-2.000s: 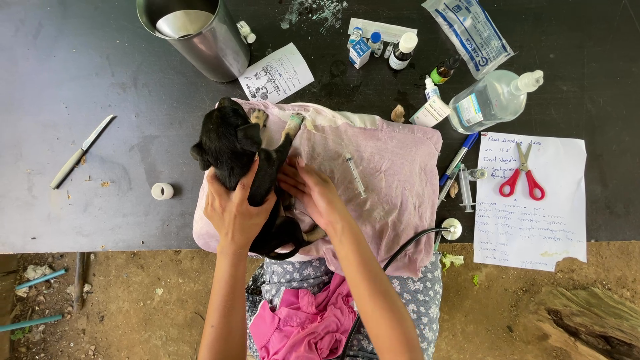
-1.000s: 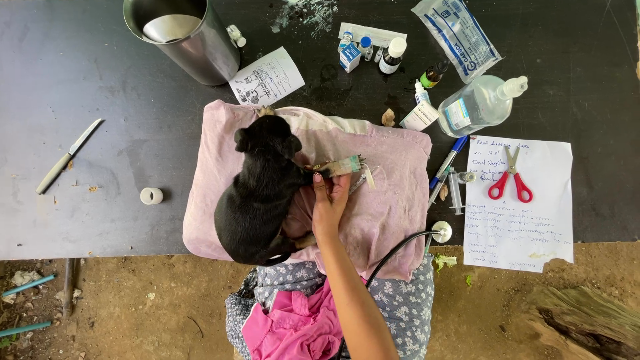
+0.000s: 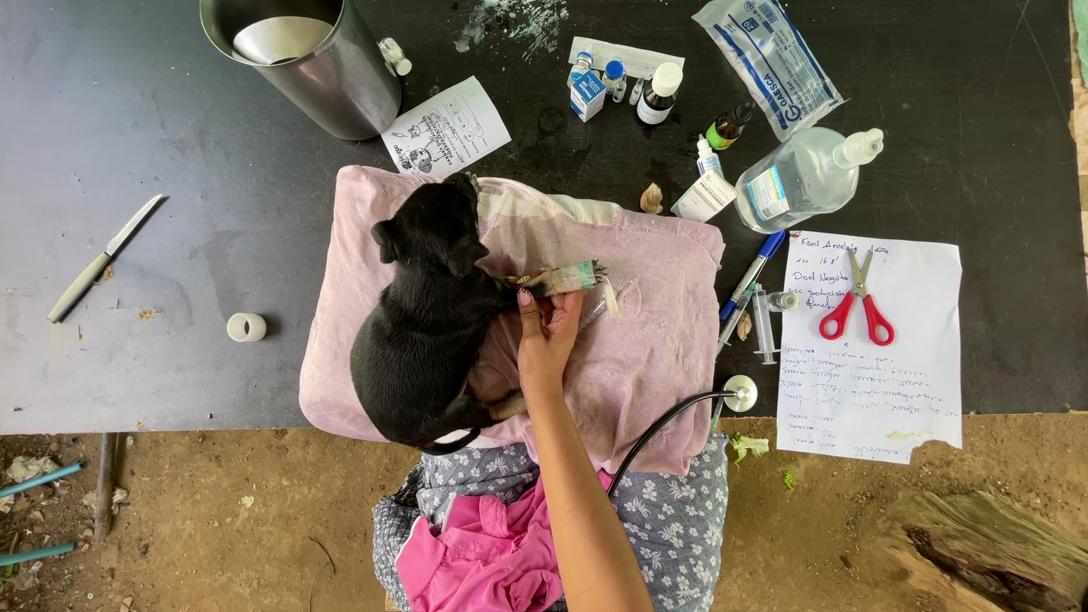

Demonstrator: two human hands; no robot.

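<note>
A black puppy (image 3: 425, 331) lies on a pink cloth-covered cushion (image 3: 663, 357) at the table's near edge, its head toward the far side. My right hand (image 3: 548, 331) holds the puppy's outstretched foreleg, thumb on top and fingers beneath. Tape or a bandage (image 3: 571, 278) with a green end is wrapped around that foreleg. Just right of the paw, a clear syringe lies on the cushion, partly hidden by my hand. The left hand is out of view.
Left of the cushion are a knife (image 3: 106, 257) and a tape roll (image 3: 246, 327). Behind stand a steel container (image 3: 357, 93), vials and bottles. To the right lie a clear pump bottle (image 3: 799, 180), pens, a syringe (image 3: 764, 327), a stethoscope chestpiece (image 3: 740, 393) and red-handled scissors (image 3: 858, 308) on handwritten paper.
Two seconds ago both hands were on the puppy; the left has since left the view. My right hand now holds the wrapped foreleg, which extends to the right.
</note>
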